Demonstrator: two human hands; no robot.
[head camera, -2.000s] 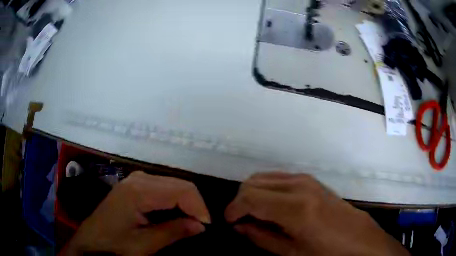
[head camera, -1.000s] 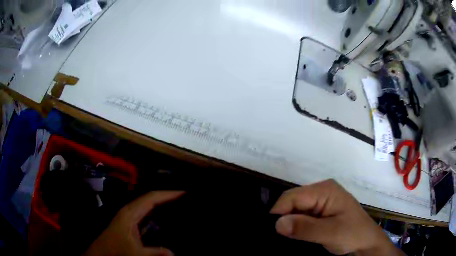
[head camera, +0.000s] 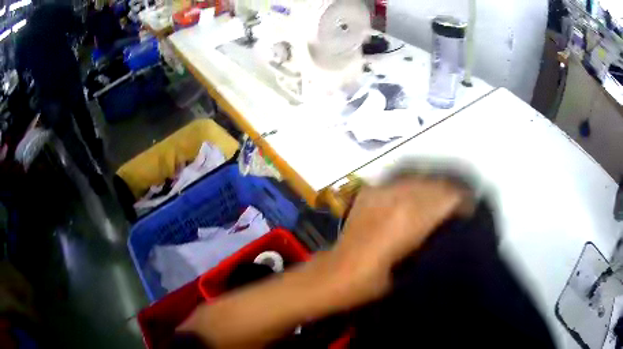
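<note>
My left hand (head camera: 410, 211) is blurred near the middle, with the forearm reaching up from the lower left. Its fingers are closed on the upper edge of the black garment (head camera: 451, 286). The dark cloth hangs below the hand, in front of the white sewing table (head camera: 540, 177), and covers part of its edge. My right hand is not in view. The needle plate (head camera: 584, 286) of the machine is at the right edge.
A red bin (head camera: 283, 242) with black pieces and a white spool, a blue bin (head camera: 184, 221) and a yellow bin (head camera: 171, 150) stand left. A clear bottle (head camera: 445, 68) and another sewing machine (head camera: 335, 54) are behind. A person (head camera: 54, 75) stands upper left.
The view has swung left and up. My left hand, apart-fingered a second ago, now grips and raises the black garment. My right hand and the red shears have left the picture.
</note>
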